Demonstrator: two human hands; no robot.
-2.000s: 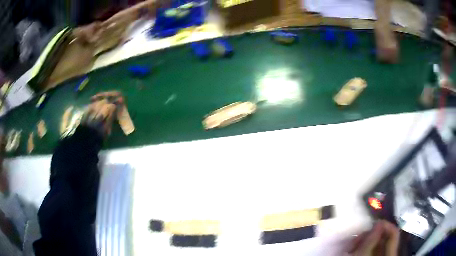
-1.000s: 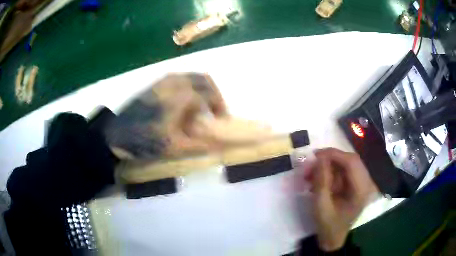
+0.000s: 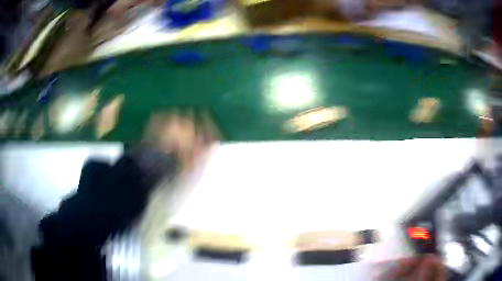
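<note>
The picture is strongly blurred. My left hand [image 3: 179, 131] is over the near edge of the green belt, left of centre; whether it holds anything is unclear. My right hand [image 3: 413, 270] is at the bottom edge, partly cut off, below the machine's red light; its fingers are unclear. The tan locating jig [image 3: 327, 240] lies on the white bench in two sections, with black pads along its near side. Tan product bodies lie on the belt: one right of centre [image 3: 315, 119], one farther right [image 3: 426, 110] and one left of my hand [image 3: 109, 116].
The black bench machine [image 3: 421, 233] with a shiny plate stands at the right. A ribbed silvery tray [image 3: 123, 258] is beside my left sleeve. Blue units [image 3: 188, 56] lie along the far side of the belt [image 3: 363, 82]. A blue-and-yellow heap [image 3: 190, 13] is opposite.
My left hand has moved from over the jig, away from me to the belt's edge. The view has tilted up, showing more belt. My right hand now sits lower, at the bottom edge.
</note>
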